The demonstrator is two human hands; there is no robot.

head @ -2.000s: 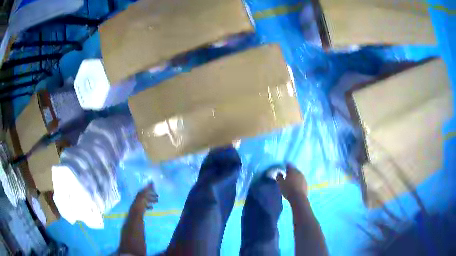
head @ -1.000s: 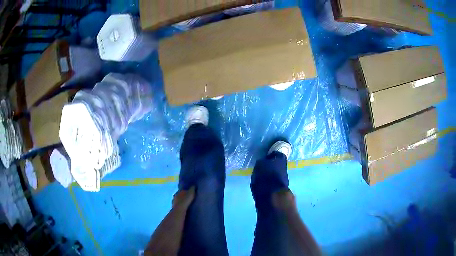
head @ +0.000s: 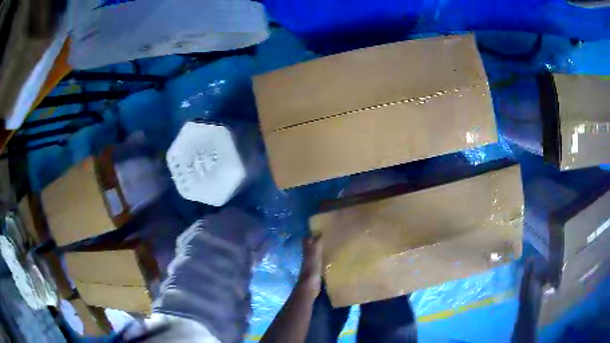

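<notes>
A long brown cardboard carton (head: 421, 234) lies in front of me, above my legs in the picture, with shiny tape at its right end. My left hand (head: 312, 262) is at its left end, fingers against the edge, partly hidden by the carton. My right hand is not visible. A dark blurred shape stands by the carton's right end, and I cannot tell what it is.
Another long carton (head: 374, 110) lies beyond. A white hexagonal unit (head: 206, 163) tops a stack at left, near a blurred ribbed stack (head: 207, 268). More cartons stand at far left (head: 80, 208) and right (head: 583, 120). Shiny plastic sheeting (head: 274, 268) covers blue floor.
My hands were low by my legs. My left hand has moved up to the near carton's left end, and my right hand has left view. The view has shifted, so the carton appears lower and further right.
</notes>
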